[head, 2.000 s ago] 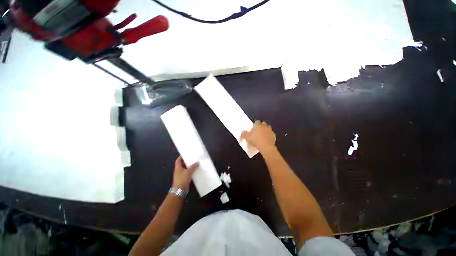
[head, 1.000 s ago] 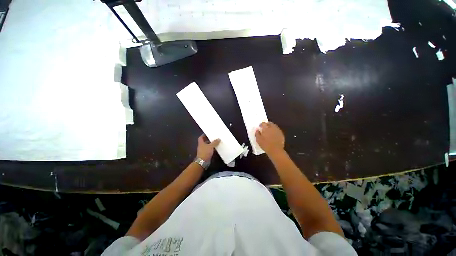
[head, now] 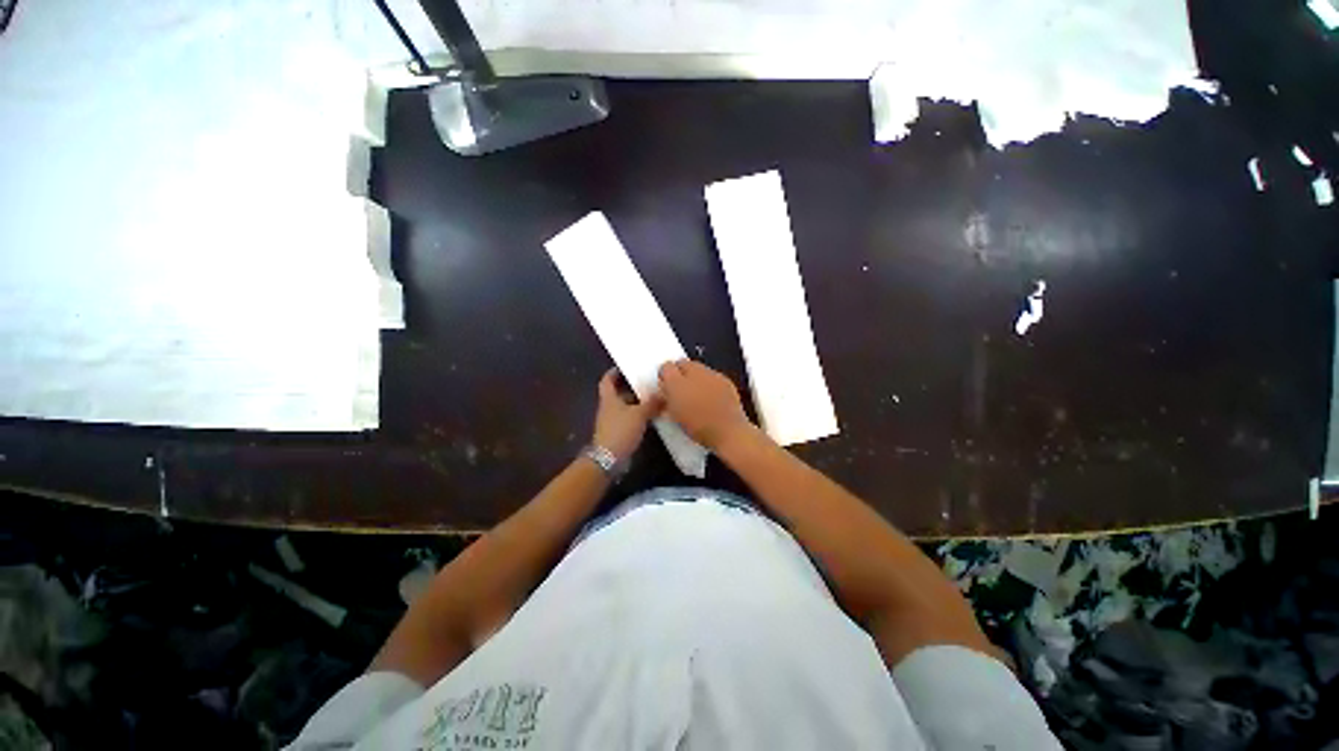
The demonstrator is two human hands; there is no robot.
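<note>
Two cut strips, each a white bundle of plies, lie on the dark table in front of me. The left cut strip (head: 607, 292) slants toward my body. My left hand (head: 623, 418) holds its left edge near the near end. My right hand (head: 702, 402) is on the same strip from the right, with the fingers of both hands close together. The near end is partly hidden by my right hand. The right cut strip (head: 770, 301) lies loose, just right of my right hand, untouched.
The cutting machine's grey base plate (head: 521, 115) stands at the upper left, its motor out of view. The white fabric lay (head: 176, 220) covers the left side and runs along the back. Small fabric scraps (head: 1031, 308) lie on the brown table (head: 940, 382). Offcuts litter the floor below.
My right hand has let go of the right strip and moved left onto the left strip. My left hand stays on that strip. The machine's motor has left the view as my head tilted down.
</note>
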